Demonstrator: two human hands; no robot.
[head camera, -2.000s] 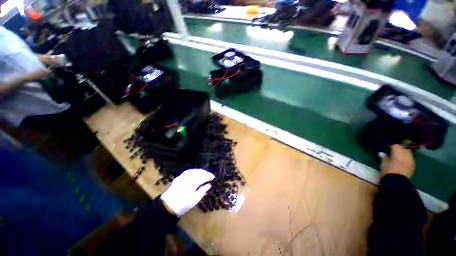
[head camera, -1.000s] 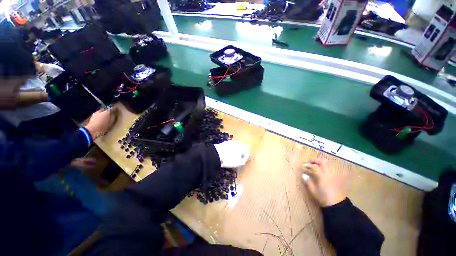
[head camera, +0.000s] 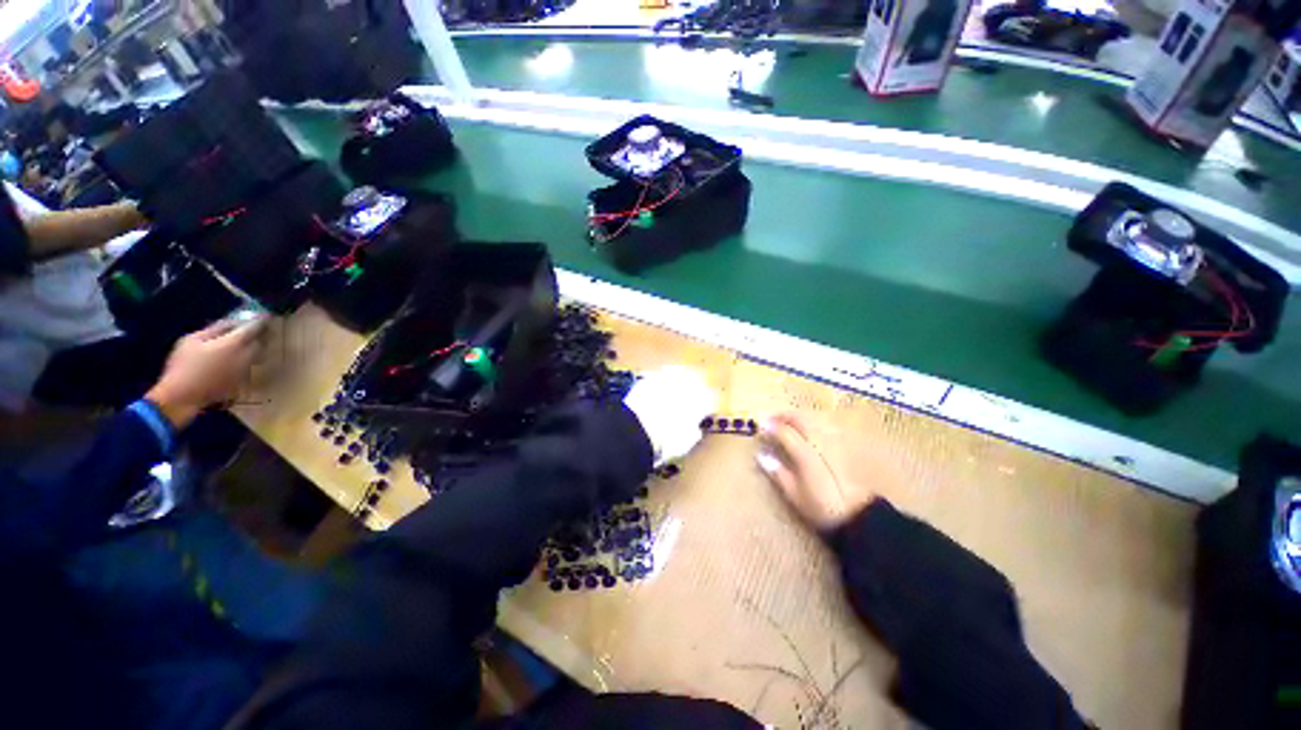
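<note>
A short row of small black button parts (head camera: 732, 425) lies between my two hands over the tan bench top. My left hand (head camera: 668, 414), in a white glove, is at the row's left end and seems to hold it. My right hand (head camera: 808, 471), bare with white tips on the fingers, touches or nearly touches its right end; its grip is unclear. A heap of the same black parts (head camera: 606, 549) lies around and under my left sleeve. An open black speaker cabinet (head camera: 478, 307) with red wires and a green cylinder inside stands on the heap.
Open speakers stand on the green belt (head camera: 885, 285), one in the middle (head camera: 671, 193) and one at right (head camera: 1170, 300). Another dark unit is at the right edge. A person's hand (head camera: 207, 368) is at left. Thin loose wires (head camera: 813, 685) lie near the bench front. Retail boxes (head camera: 913, 43) stand beyond.
My right hand has moved from the belt speaker to the bench, then left towards my gloved hand. My left hand has left the heap, and the black row now shows between both hands.
</note>
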